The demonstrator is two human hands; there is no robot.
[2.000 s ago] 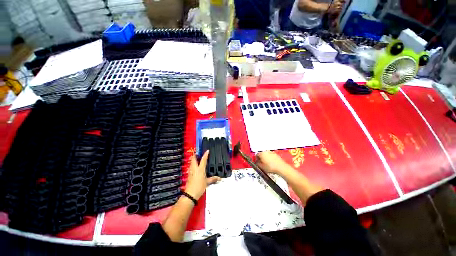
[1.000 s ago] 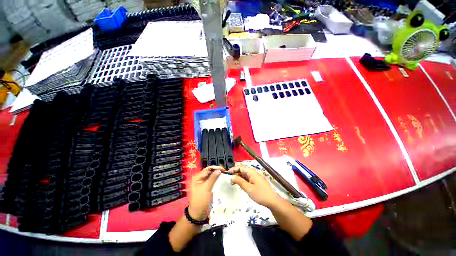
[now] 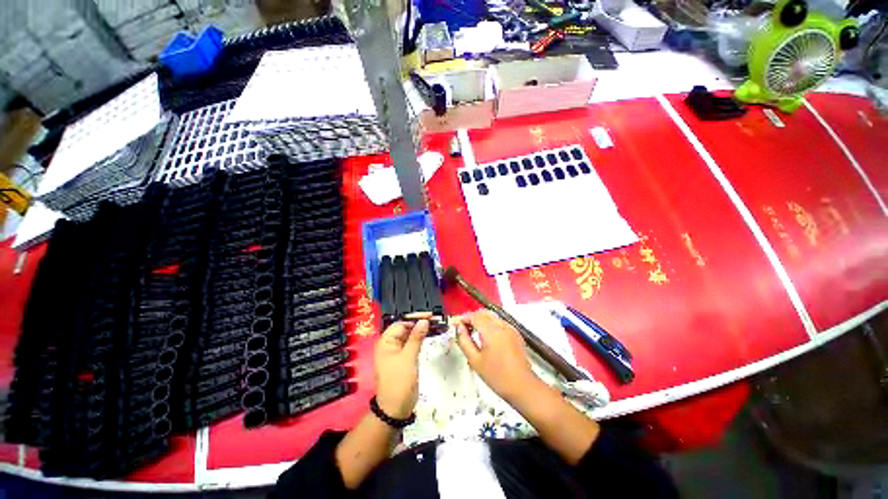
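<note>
Several black tubular housings (image 3: 410, 281) lie side by side, their far ends in the blue parts bin (image 3: 397, 230) and their near ends at my fingertips. My left hand (image 3: 398, 363) pinches a tiny light-coloured piece at the near ends. My right hand (image 3: 494, 353) is close beside it, thumb and fingertips together; whether it holds something is too small to tell. The hammer (image 3: 514, 325) lies slantwise right of the housings. The pale work pad (image 3: 450, 395) is under my hands. The backing sheet (image 3: 545, 219) with small black ovals lies ahead to the right.
Rows of black housings (image 3: 220, 302) cover the left of the bench. Grid trays (image 3: 202, 144) stand behind them. A metal post (image 3: 389, 107) rises behind the bin, with white tissue (image 3: 388, 182) beside it. A utility knife (image 3: 596, 341) lies right of the hammer. A green fan (image 3: 793, 60) stands far right.
My hands came together from either side of the housings to their near ends. The right hand left the hammer area, and the knife became visible. A light piece now shows at my left fingertips.
</note>
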